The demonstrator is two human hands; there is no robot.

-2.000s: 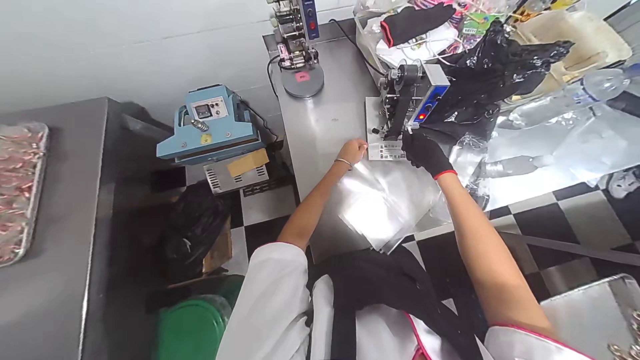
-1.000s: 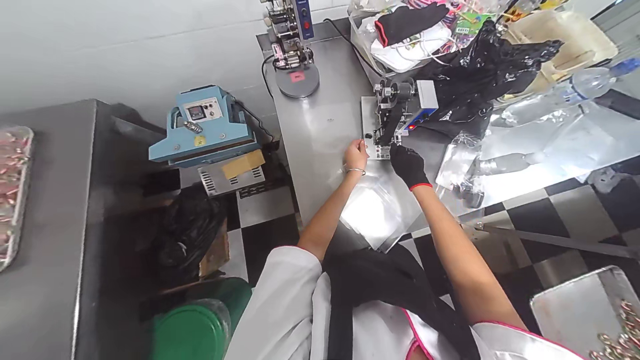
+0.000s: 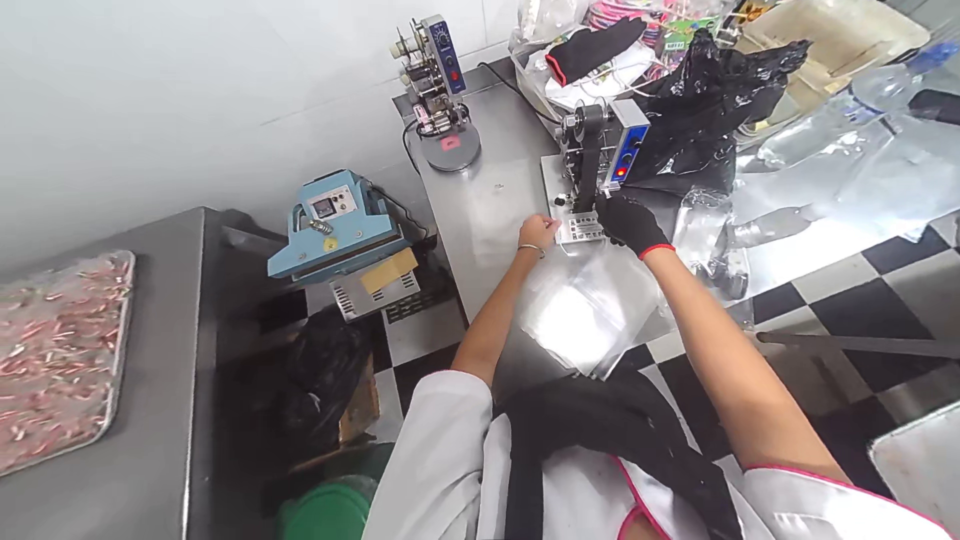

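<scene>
A ribbon coding machine with a lit red switch stands on the steel table. My bare left hand is at the left edge of its printed base plate, fingertips touching there; whether they pinch a bag edge is too small to tell. My right hand, in a black glove with a red cuff, is at the machine's right side by the plate; its fingers are partly hidden. Below the plate, between my forearms, lies a stack of clear plastic bags, bright with glare.
A second coding machine stands at the back left of the table. A black plastic bag and clear bottles lie right. A blue heat sealer stands left, beyond the table. A tray of wrapped pieces lies far left.
My right hand, lower beside the plate one second ago, is now higher against the machine's right side. My left hand has stayed near the plate's left edge.
</scene>
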